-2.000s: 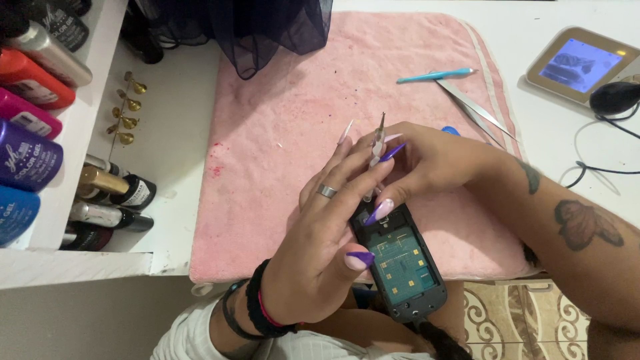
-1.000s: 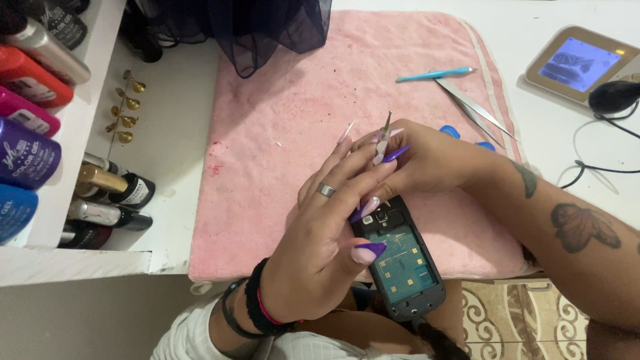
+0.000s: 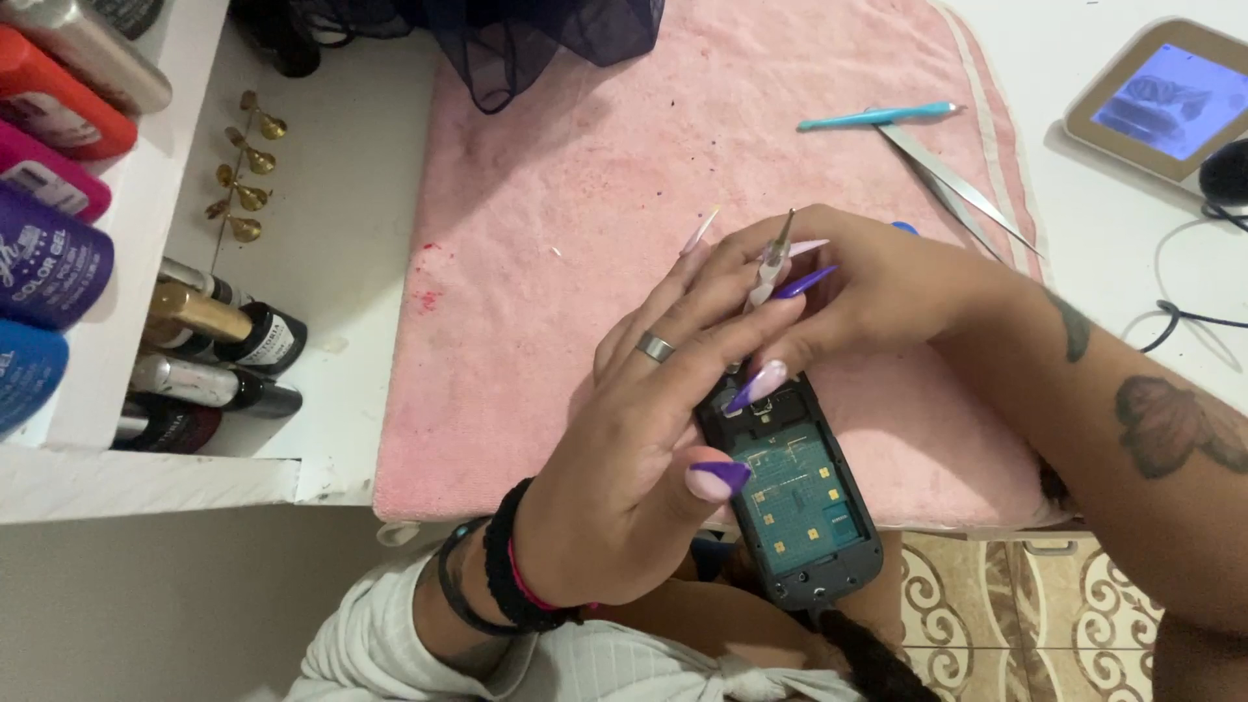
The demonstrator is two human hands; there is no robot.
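An opened phone (image 3: pixel 795 487) with its green circuit board showing lies tilted at the towel's front edge, its lower end past the edge. My left hand (image 3: pixel 634 419) rests over its upper left, thumb beside the board, fingers stretched forward. My right hand (image 3: pixel 848 283) reaches across the phone's top end, its fingers meeting my left fingers. Between the fingers a slim tool (image 3: pixel 775 263) with a clear handle and a metal tip stands up, tip away from the phone. The right fingers close on it; the left fingers touch near it. The phone's top end is partly hidden.
On the pink towel (image 3: pixel 546 195) lie metal tweezers (image 3: pixel 951 185), a blue pen-like tool (image 3: pixel 877 117) and a small blue object (image 3: pixel 905 228) by my right wrist. Nail polish bottles (image 3: pixel 263 336) fill the left shelves. A device with a lit screen (image 3: pixel 1160 102) and a black cable (image 3: pixel 1189 317) are at right.
The fingers of my right hand have shifted slightly around the tool, and its thumb shows again over the phone's top end. The phone has stayed about where it was.
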